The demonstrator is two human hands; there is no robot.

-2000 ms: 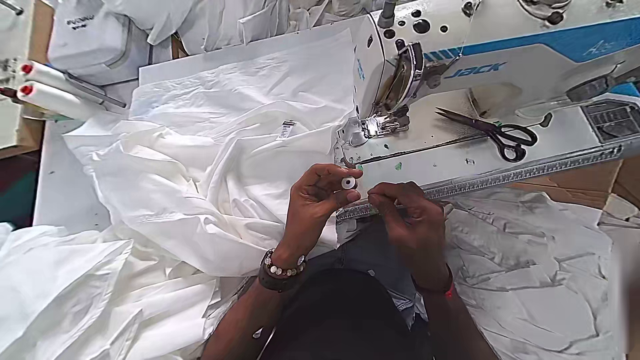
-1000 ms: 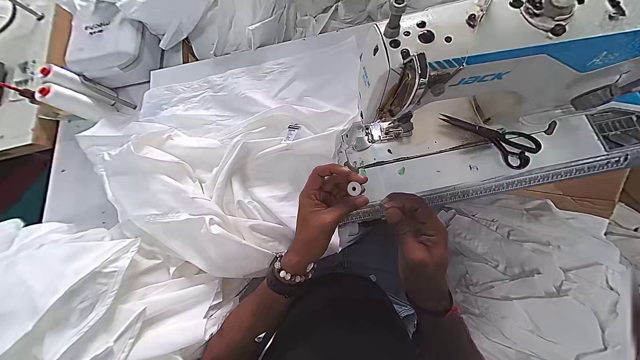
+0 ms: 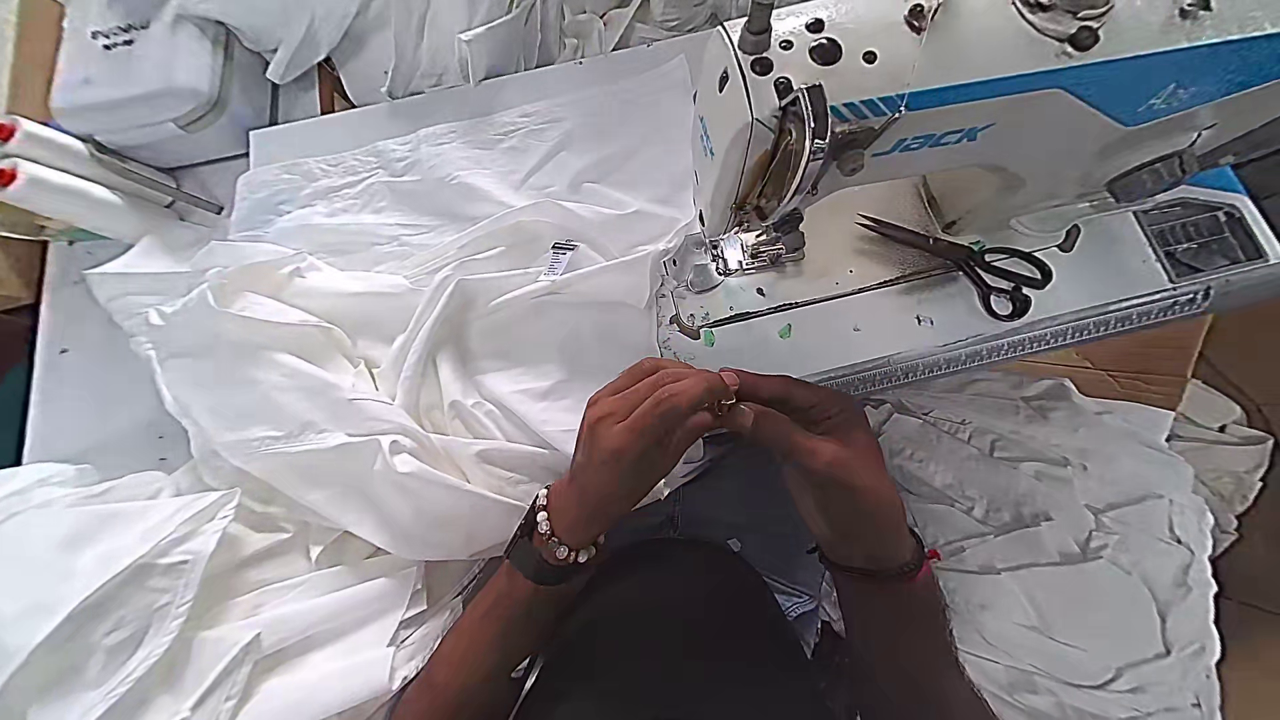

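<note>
My left hand (image 3: 640,430), with a beaded bracelet at its wrist, and my right hand (image 3: 820,450) meet over my lap, just off the front edge of the sewing machine bed (image 3: 820,335). Their fingertips close on a small metallic part (image 3: 724,405), perhaps a bobbin case; the fingers cover most of it. Behind them the presser foot (image 3: 745,252) of the Jack sewing machine (image 3: 960,130) is down near the bed, with no cloth seen under it. White fabric (image 3: 400,350) with a small label (image 3: 559,260) lies in folds to the left of the machine.
Black-handled scissors (image 3: 985,270) lie on the machine bed, blades pointing left. A measuring tape strip (image 3: 1040,345) runs along its front edge. White thread cones (image 3: 80,190) stick in from the left, by a pale plastic case (image 3: 150,80). More white cloth (image 3: 1050,540) hangs at the right.
My hands have come together. The white round bobbin-like piece that showed in my left fingers earlier is no longer seen, and a small metallic part shows between the fingertips.
</note>
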